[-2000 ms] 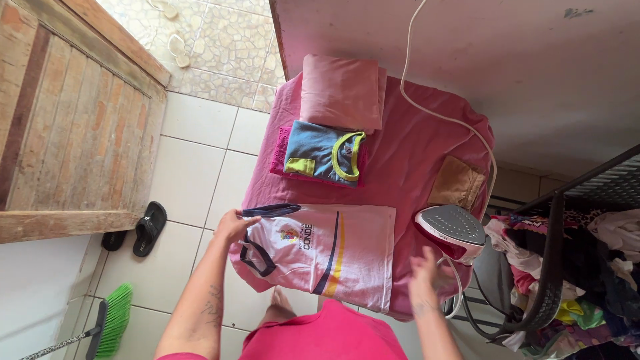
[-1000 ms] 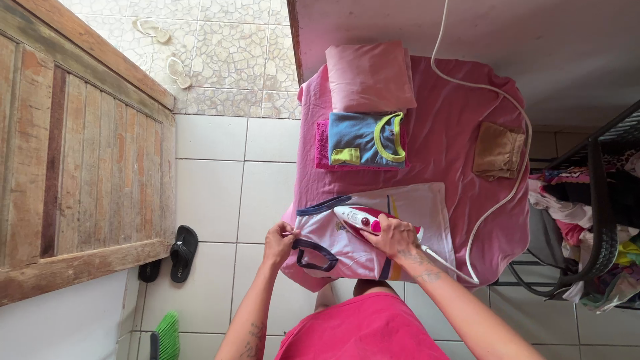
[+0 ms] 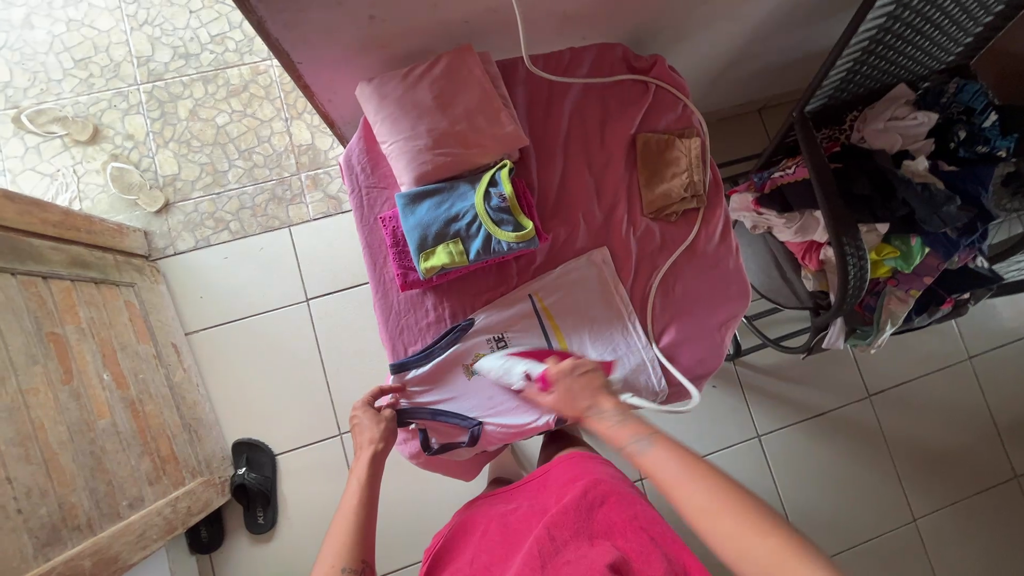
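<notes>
A white sleeveless shirt (image 3: 596, 312) with navy trim and a printed front lies flat on the near side of a pink cloth-covered table (image 3: 592, 192). My left hand (image 3: 374, 420) pinches the shirt's shoulder edge at the table's left side. In my right hand (image 3: 572, 388) is a white and pink clothes iron (image 3: 512, 368), slightly blurred, over the printed front; its soleplate is hidden. A white cord (image 3: 658, 312) runs from the iron up across the cloth. Beyond the shirt, a folded blue shirt with lime trim (image 3: 448, 216) rests on a bright pink folded garment (image 3: 398, 258).
Folded pink fabric (image 3: 440, 116) lies at the table's far left, folded brown shorts (image 3: 670, 176) at its right. A black chair (image 3: 848, 256) heaped with clothes (image 3: 896, 192) stands right. Black slippers (image 3: 254, 486) and a wooden door (image 3: 96, 384) are at left.
The iron stood on the table's right side two seconds ago, outside my right hand; now that hand holds it over the shirt. Since one second ago it has moved from near the neck trim toward the hem.
</notes>
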